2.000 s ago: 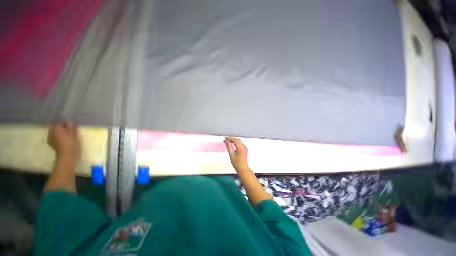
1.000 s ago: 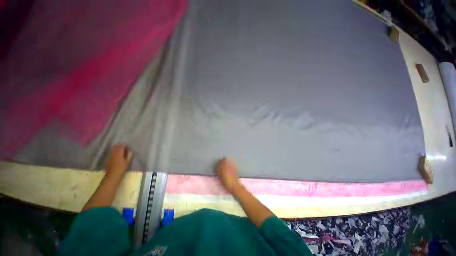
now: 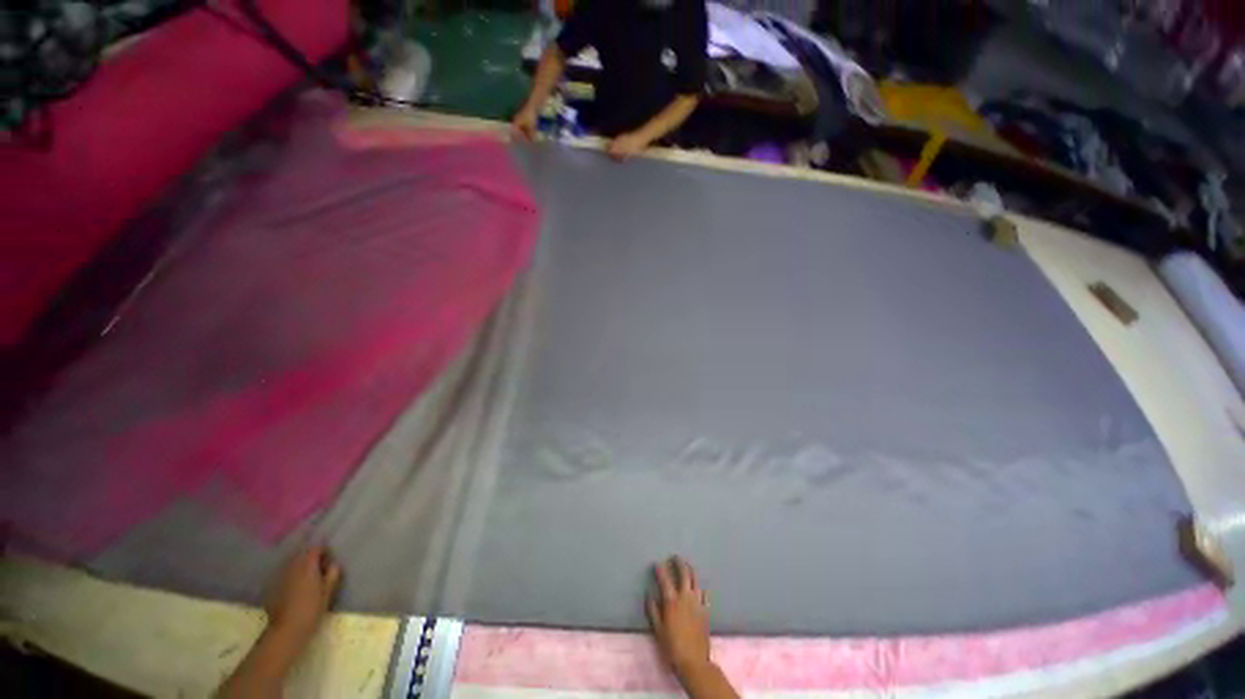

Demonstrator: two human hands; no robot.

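Observation:
Grey fabric (image 3: 847, 355) lies spread over the table, with small wrinkles towards its near side. Sheer pink fabric (image 3: 369, 314) lies bunched over it at the left. My left hand (image 3: 306, 585) is closed on the grey fabric's near edge, left of the rail. My right hand (image 3: 680, 615) lies on the grey fabric near its edge, fingers spread. The silver rail (image 3: 426, 658) shows at the near edge and runs on under the fabric as a ridge. A pale pink band of the lay (image 3: 819, 661) shows along the near edge.
A person (image 3: 621, 68) stands at the far edge, both hands on the fabric edge. Metal weights sit at the near right corner (image 3: 1204, 550), far right corner (image 3: 1002, 232) and bare table (image 3: 1113, 302). A pink roll (image 3: 123, 150) is upper left, a white roll (image 3: 1208, 321) right.
The view has lifted, bringing in the far edge and the other person. My right hand has moved a little right along the edge and lies flatter. My left hand stays at the fabric's edge.

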